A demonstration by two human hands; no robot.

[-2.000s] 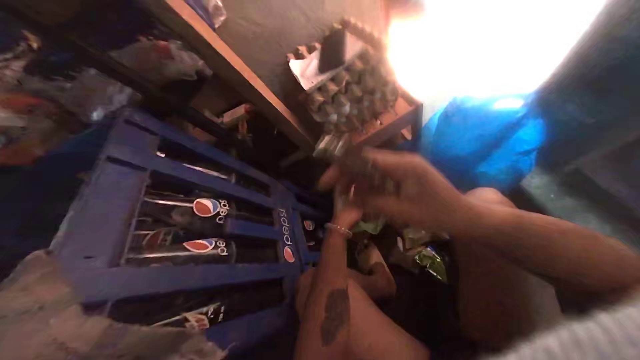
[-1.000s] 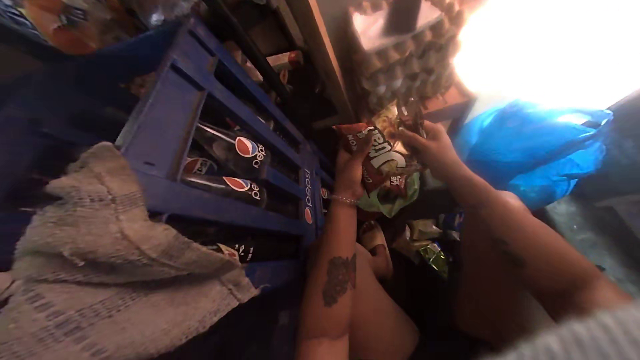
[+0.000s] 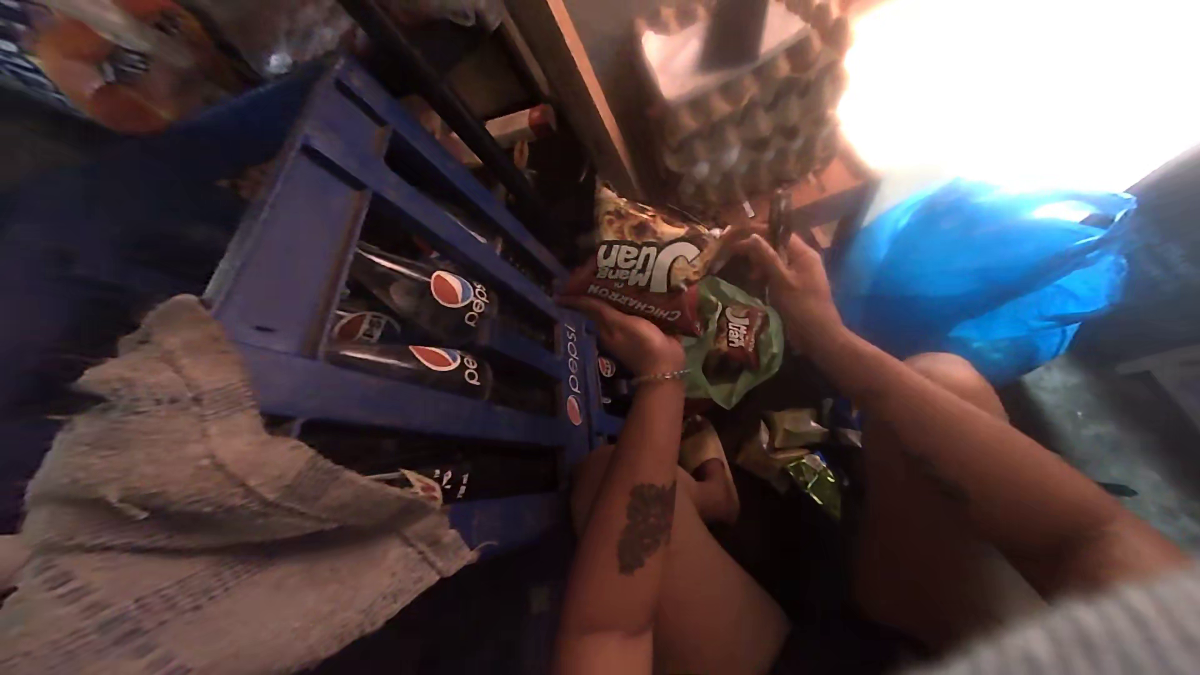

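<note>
My left hand (image 3: 637, 339) grips the lower edge of a chicharron snack bag (image 3: 647, 267), which is red and yellow and appears upside down. At the bag's right side is my right hand (image 3: 787, 272), its fingers bent around a thin dark object (image 3: 779, 220) that I cannot identify. Whether these fingers also pinch the bag is unclear. Below and between the hands lies a green plastic bag (image 3: 727, 370) with a similar red snack pack showing in it.
Blue Pepsi crates (image 3: 328, 394) with bottles stand at left, a woven sack (image 3: 206, 497) draped over them. Egg trays (image 3: 750, 112) are stacked beyond my hands. A blue plastic bag (image 3: 984, 272) sits at right. Shiny packets (image 3: 816, 478) lie between my legs.
My hands were blurred close together two seconds ago; the snack bag shows in my left hand from one second ago. My right hand has since moved slightly away from the bag's printed front.
</note>
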